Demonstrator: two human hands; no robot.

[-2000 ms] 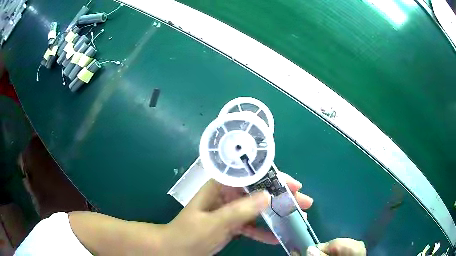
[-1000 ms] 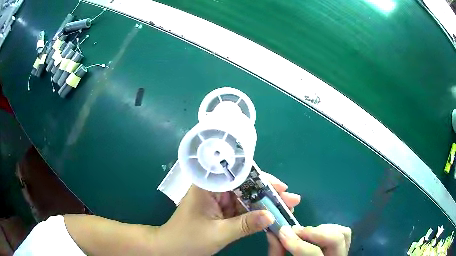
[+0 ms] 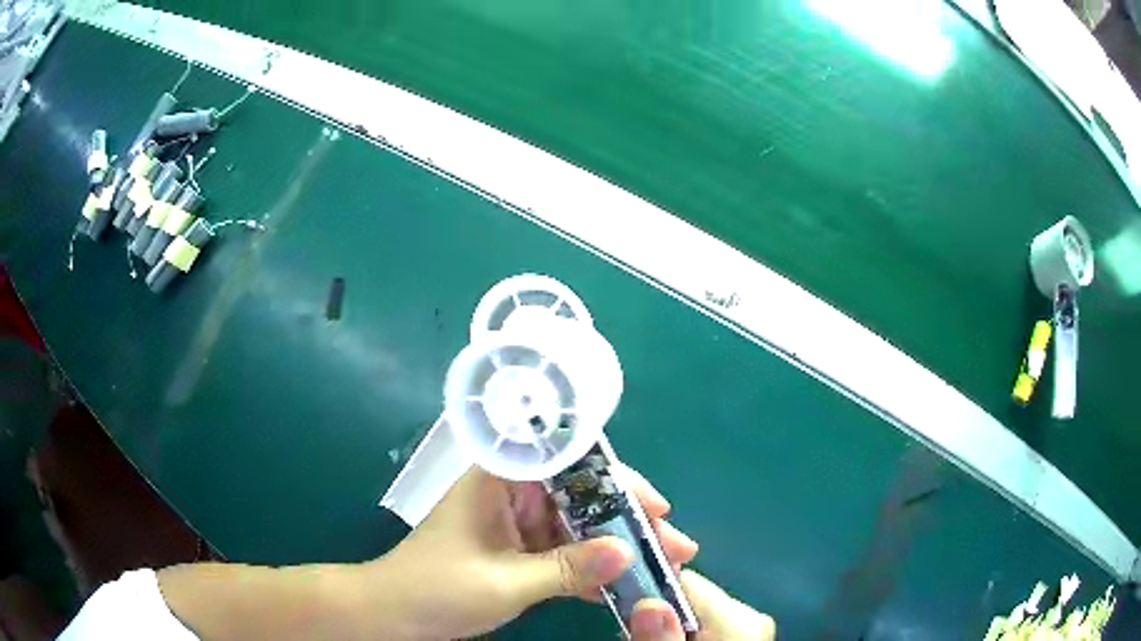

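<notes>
A white handheld fan point(image 3: 526, 403) with a round spoked face is held above the bench, its handle pointing down and right. The open handle shows a dark control board point(image 3: 588, 488) below the head and a grey-blue battery point(image 3: 633, 566) in the trough. My left hand point(image 3: 482, 551) grips the fan below the head, its thumb on the battery. My right hand point(image 3: 720, 614) is at the handle's lower end, partly cut off by the bottom edge, with its thumb on the battery. A second white fan point(image 3: 532, 301) lies beneath, largely hidden.
Grey spare batteries point(image 3: 157, 225) with yellow patches lie at the far left. A dark strip point(image 3: 335, 298) lies on the bench. A white rail point(image 3: 651, 251) borders the green belt, which bears a fan point(image 3: 1062, 259) and yellow battery point(image 3: 1032, 362). Pale pads point(image 3: 1051, 616) lie lower right.
The held fan has shifted left and slightly down in view. Both thumbs now press on the battery in the handle. A fan with a yellow battery has come into view on the belt at right.
</notes>
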